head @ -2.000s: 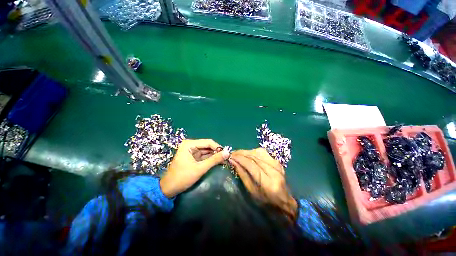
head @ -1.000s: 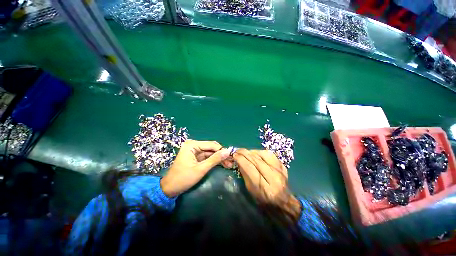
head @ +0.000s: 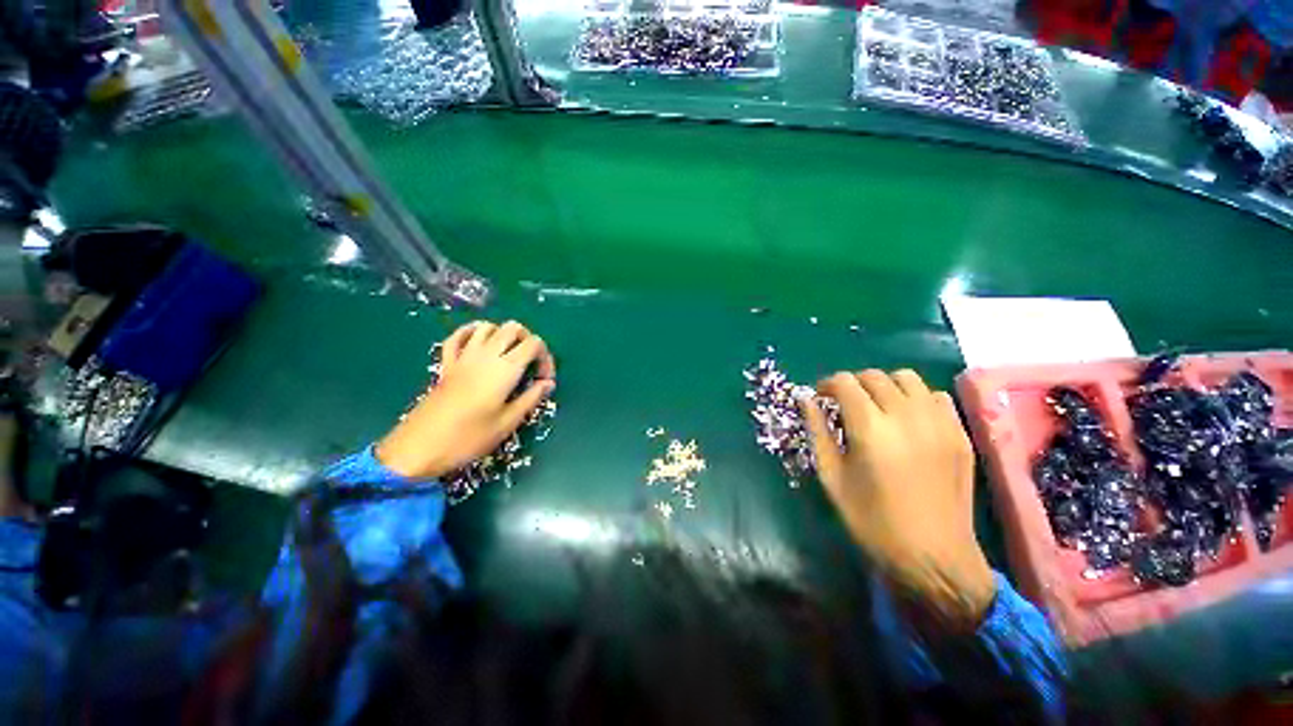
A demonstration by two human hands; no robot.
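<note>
My left hand (head: 479, 397) lies over the larger heap of small silvery-pinkish parts (head: 494, 465), fingers curled down into it and hiding most of it. My right hand (head: 896, 461) is at the right edge of the smaller silvery-purplish heap (head: 780, 414), its thumb and fingertips touching the parts. Whether either hand grips a part cannot be told. A small sparse cluster of yellowish pieces (head: 678, 465) lies on the green surface between the two heaps.
A pink divided tray (head: 1010, 496) with glossy black clumps stands at right, with a white paper (head: 1042, 333) by its far edge. A slanting metal post (head: 319, 149) and blue box (head: 177, 315) are at left. Clear trays (head: 964, 78) stand on the far ledge.
My hands were together holding a tiny bright part between the fingertips. They have separated, the left to the left heap, the right to the right heap. The yellowish cluster is now uncovered.
</note>
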